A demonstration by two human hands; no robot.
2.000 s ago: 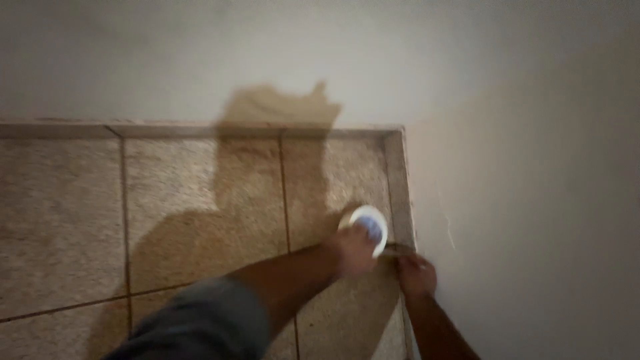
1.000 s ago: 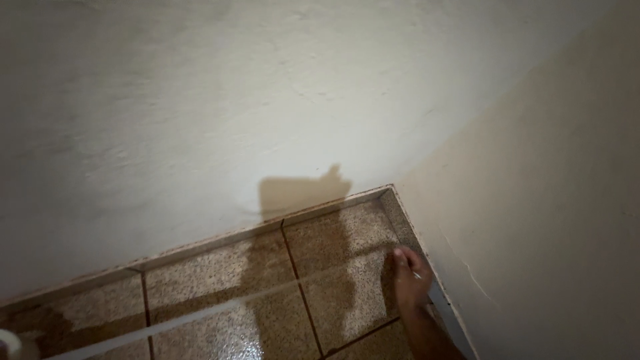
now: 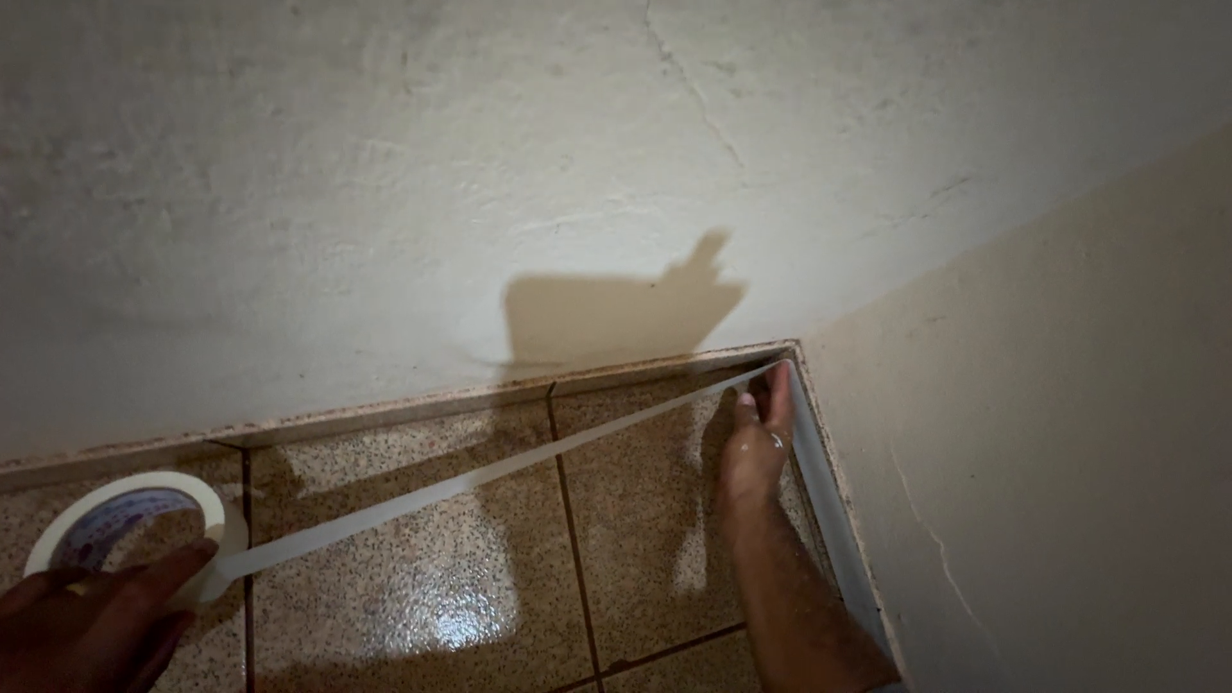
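My left hand (image 3: 106, 616) grips a roll of white masking tape (image 3: 197, 491) at the lower left, fingers on its side. From the roll a strip of tape (image 3: 414, 502) runs taut above the floor up to the corner of the baseboard. There my right hand (image 3: 760, 438) has its fingertips against the strip's far part, in the inner corner. Another stretch of tape (image 3: 828, 500) lies along the right-hand baseboard, partly behind my right forearm.
Speckled floor tiles (image 3: 635, 539) with dark grout lines meet a low tile baseboard (image 3: 404, 409). Above it stands a pale plaster wall (image 3: 385, 192); a second wall (image 3: 1039, 462) with a crack rises on the right. Shadows fall on wall and floor.
Two seconds ago the roll was close to my right hand; it is now far to the left with a long strip drawn out. My right hand has moved up into the corner.
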